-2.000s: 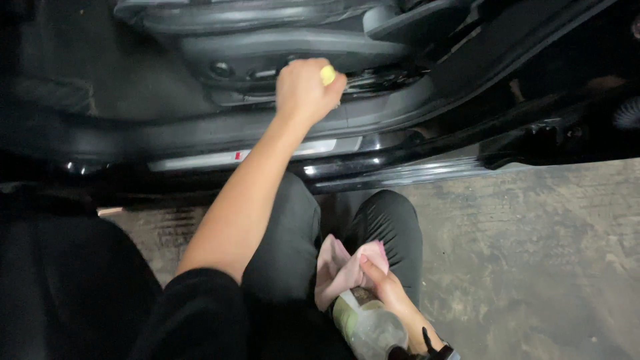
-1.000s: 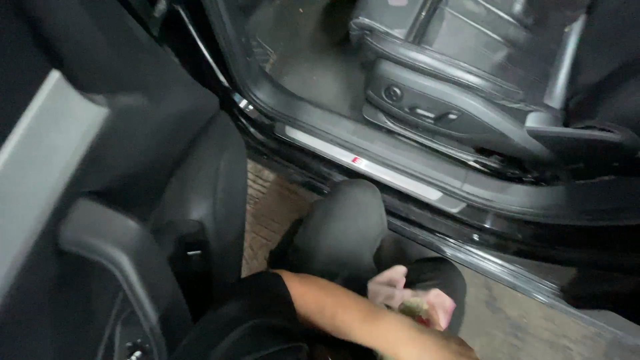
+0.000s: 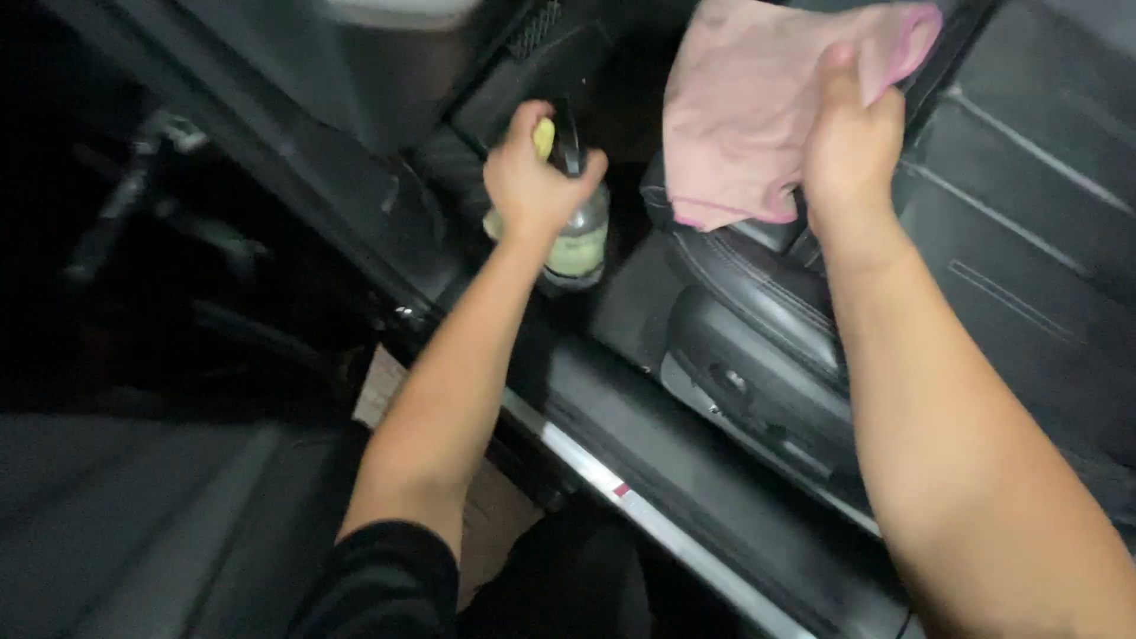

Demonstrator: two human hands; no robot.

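Observation:
My left hand (image 3: 537, 182) is at the neck of a clear spray bottle (image 3: 575, 248) with a black trigger head and a pale green label. A small yellow object (image 3: 543, 138) also shows between its fingers; its kind cannot be told. The bottle is over the dark footwell of a car, and whether it touches the floor is not clear. My right hand (image 3: 852, 142) grips a pink cloth (image 3: 737, 115) with a brighter pink edge, above the front of the black leather seat (image 3: 1012, 195). The cloth hangs spread to the left of the fingers.
Below the hands runs the door sill (image 3: 674, 417) with a metal sill strip (image 3: 661, 528) bearing a red mark. The seat's side trim (image 3: 754, 390) stands beside the footwell. A pedal (image 3: 532, 35) shows at the top, and the dark open door lies at the left.
The spray bottle, by my right hand two seconds ago, is now in my left hand. The pink cloth has moved from my lap to over the seat. The view has swung toward the footwell.

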